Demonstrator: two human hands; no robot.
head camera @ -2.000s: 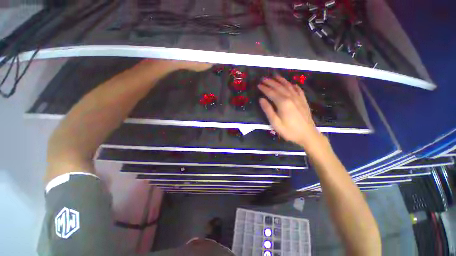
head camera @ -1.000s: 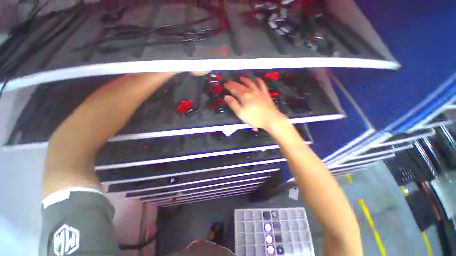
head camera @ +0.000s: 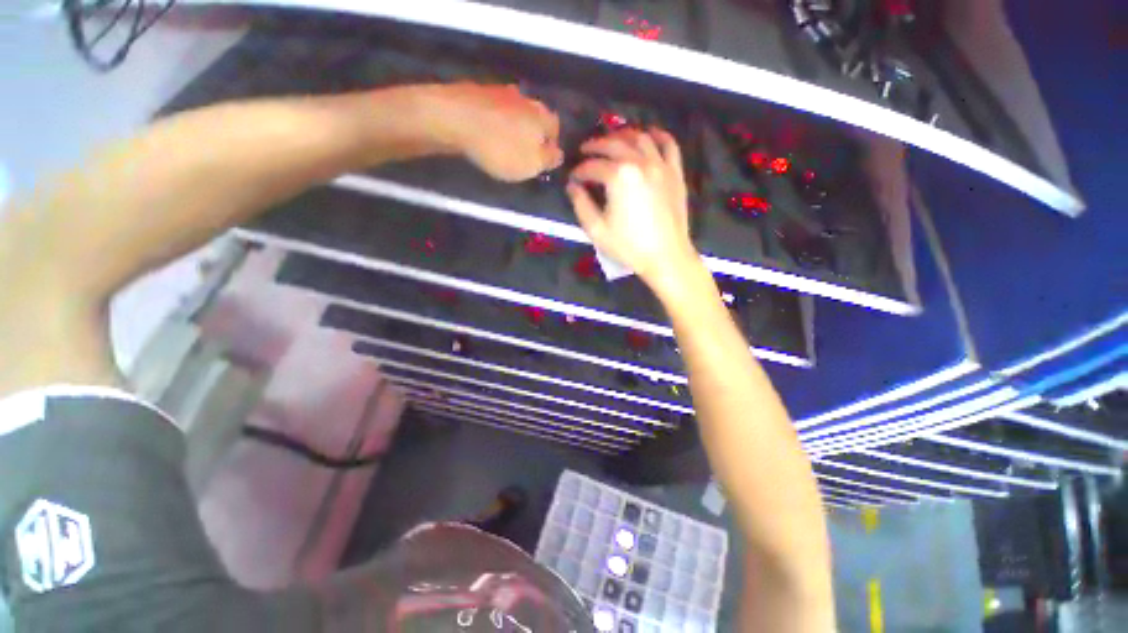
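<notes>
My left hand (head camera: 505, 134) is over the black rack shelf (head camera: 841, 235), its fingers bent together near a small dark spot; whether it grips something cannot be told. My right hand (head camera: 637, 198) is just to its right, thumb and fingers curled over a dark area; what lies between them is unclear. Red-glowing small units (head camera: 750, 203) lie on the shelf to the right of my hands. The white compartment tray (head camera: 693, 544) is low below the rack, with several lit or dark round units in its middle pockets.
An upper shelf with a white front edge (head camera: 767, 93) crosses above my hands and bears a silvery cable bundle (head camera: 854, 50). More shelf levels are stacked below. A white paper label (head camera: 615, 263) is at the shelf edge by my right wrist. Blue panels stand at the right.
The view has shifted and tilted. My left hand has come out from under the upper shelf edge into view. My right hand has moved close beside it, its fingers more curled.
</notes>
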